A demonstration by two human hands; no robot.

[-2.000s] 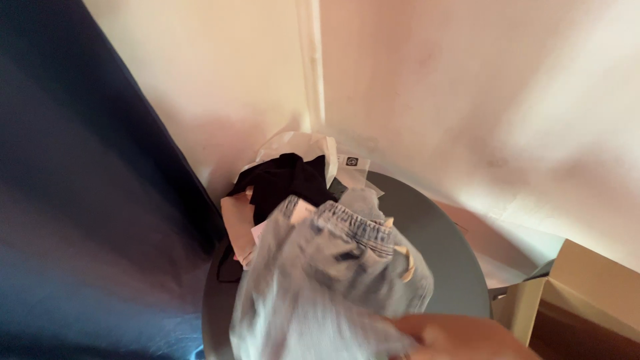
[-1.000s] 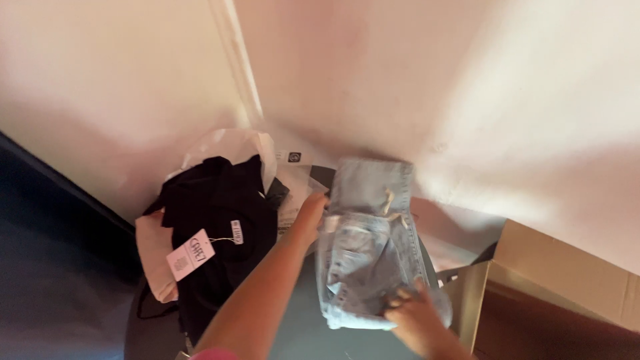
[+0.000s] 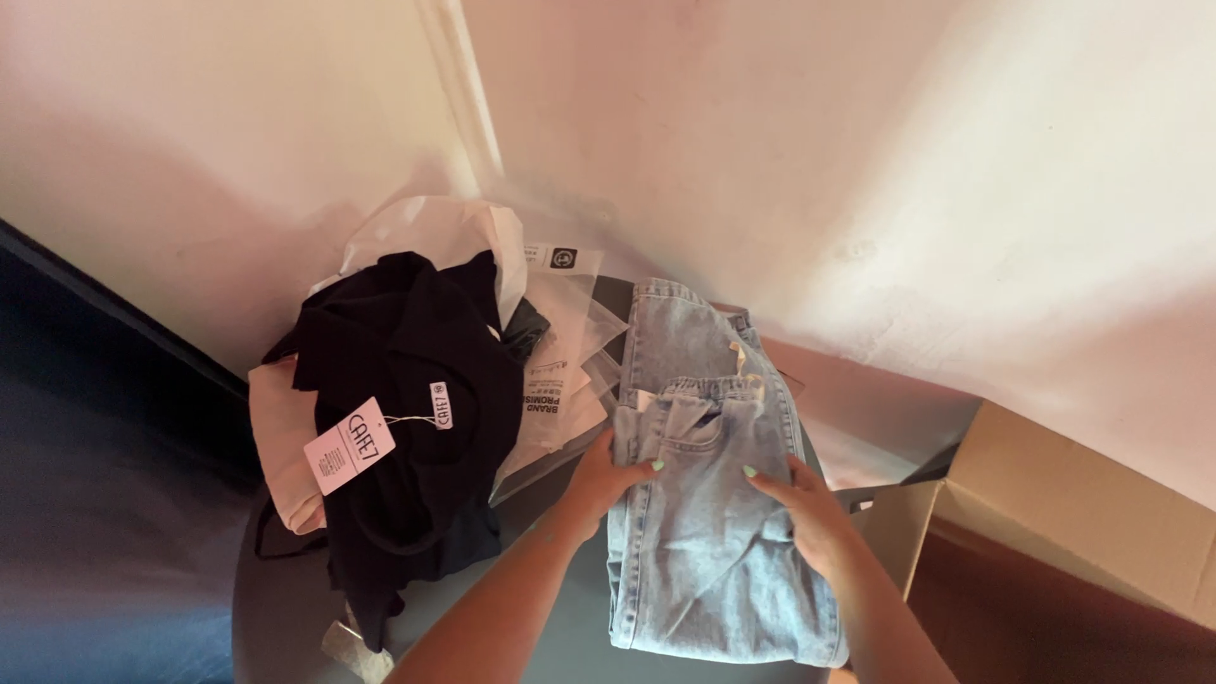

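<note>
Folded light-blue denim trousers (image 3: 712,551) with an elastic waistband lie over the right part of a dark round table (image 3: 456,617). My left hand (image 3: 603,480) grips their left edge, thumb on top of the cloth. At their right edge, my right hand (image 3: 807,503) holds them the same way, its fingers partly hidden. To the left is a heap with a black knitted garment (image 3: 380,351) on top, bearing a white paper tag (image 3: 350,446) on a string. A light pink cloth (image 3: 285,437) shows from under it.
Clear plastic garment bags (image 3: 560,351) with print lie between the heap and the trousers. Behind the heap is a white plastic bag (image 3: 437,223). An open cardboard box (image 3: 1073,494) stands at the right. Walls meet behind the table, and a dark blue surface (image 3: 104,475) fills the left side.
The trousers, loose and blurred in motion two seconds ago, now lie folded with the waistband part on top. Both hands have come to their side edges. The view has shifted.
</note>
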